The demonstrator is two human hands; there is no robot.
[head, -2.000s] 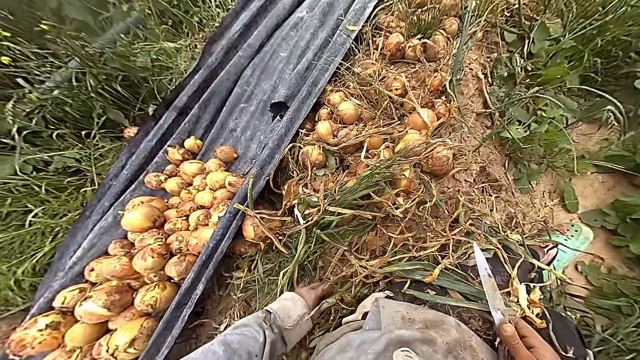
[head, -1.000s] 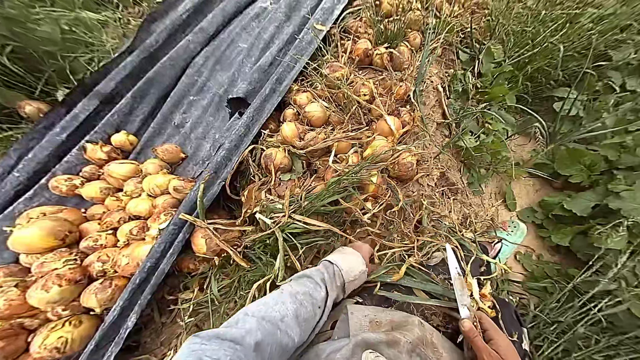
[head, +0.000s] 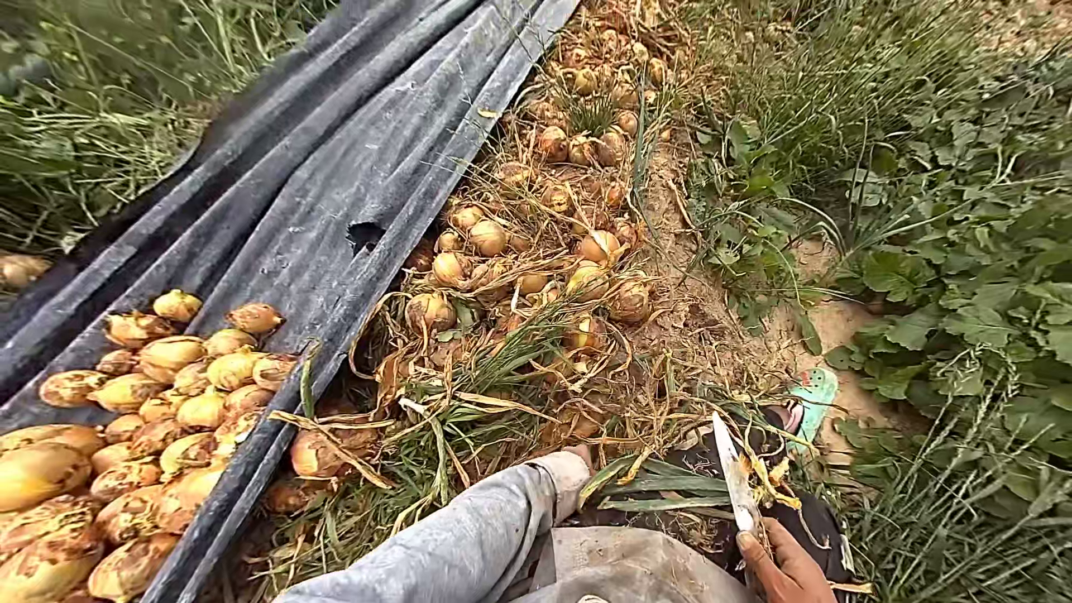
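Observation:
A knife with a pale blade (head: 734, 473) points up and away at the lower right, and my right hand (head: 783, 561) is closed on its handle, with dry leaf scraps beside the blade. My left hand (head: 579, 453) shows only in part beyond the grey sleeve, low among the onion tops; its fingers and anything in them are hidden. Cut green onion leaves (head: 670, 492) lie over my dark-clad leg between the hands. Ahead, onions with dry tops (head: 488, 238) lie in a long row on the soil. Trimmed onions (head: 201, 410) are heaped on the dark sheet at left.
The folded dark fabric sheet (head: 310, 193) runs diagonally along the left of the row and has a hole in it. Leafy weeds (head: 980, 310) grow along the right. A green sandal (head: 814, 405) is on a foot near the knife. Tall grass (head: 92, 134) stands at upper left.
My left hand has moved right from its place two seconds ago, toward the leaves over my leg. The knife stays in my right hand. The view has shifted somewhat.

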